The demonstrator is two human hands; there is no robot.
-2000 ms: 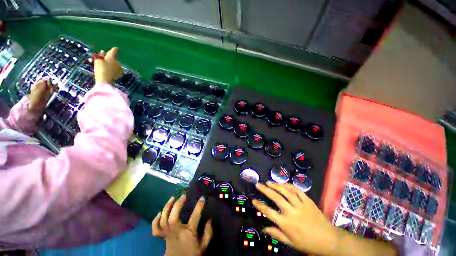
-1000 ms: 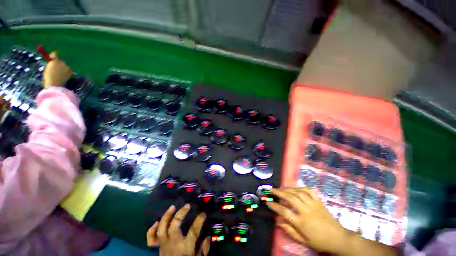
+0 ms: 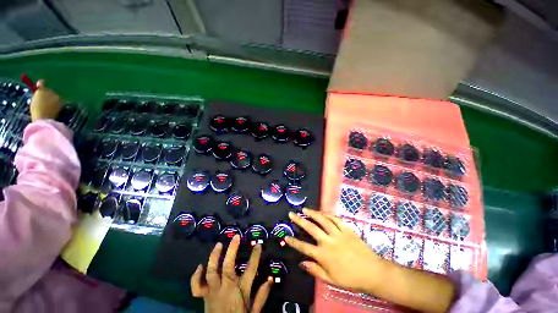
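Round strapless smartwatch units (image 3: 237,204) lie in uneven rows on a black mat (image 3: 174,264). Most screens show red marks; a few near my hands show green marks with small red and white squares. My left hand (image 3: 225,282) is palm down at the mat's near side, fingers spread, with fingertips at the lower watches and partly covering one. My right hand (image 3: 342,250) reaches in from the right, fingers spread, with fingertips beside a green-marked watch (image 3: 282,233). Neither hand grips a watch. A unit with a white mark (image 3: 290,307) is cut off by the bottom edge.
Right of the mat, a clear blister tray (image 3: 476,202) with dark units and crosshatched pockets lies on a salmon sheet (image 3: 391,110). A tan board (image 3: 398,55) stands behind. At left are another watch tray (image 3: 156,214), a yellow slip (image 3: 89,241) and another worker's pink sleeve (image 3: 46,174).
The view has swung right. My left hand has moved forward onto the lower watches. My right hand has shifted from the mat's right side to the green-marked watches. The neighbouring worker's raised hand has moved leftward in view.
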